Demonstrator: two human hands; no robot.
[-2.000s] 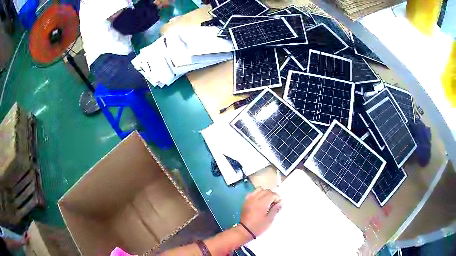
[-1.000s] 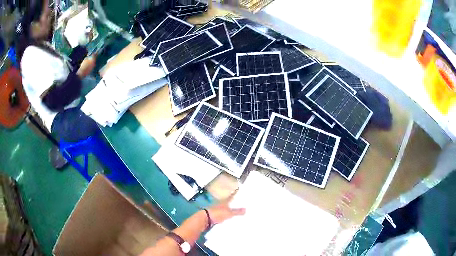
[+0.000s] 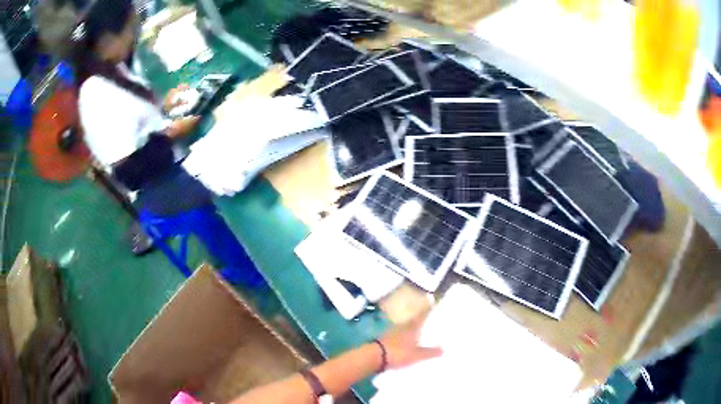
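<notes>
A large plain white sleeve (image 3: 490,355) lies at the bench's near edge, overexposed, so its layers and contents cannot be told. My left hand (image 3: 407,345) reaches in from the lower left and grips its left edge, thumb on top; the fingertips are blurred. My right hand is not in view. Several black solar panels with silver frames lie loosely overlapped beyond the sleeve, the nearest being one panel (image 3: 526,256) and another (image 3: 411,225) to its left. A smaller white sleeve (image 3: 320,264) with a black lead lies left of them.
An open brown carton (image 3: 205,339) stands left of the bench. A stack of white sleeves (image 3: 253,146) lies at the bench's far left edge. A seated person (image 3: 126,118) works beyond it, near an orange fan (image 3: 59,134). A white shelf (image 3: 585,71) runs along the right.
The view has swung right, then partly back left. My left hand has opened from a closer curl to a thumb-on-top hold at the sleeve's left edge. The panels keep their arrangement.
</notes>
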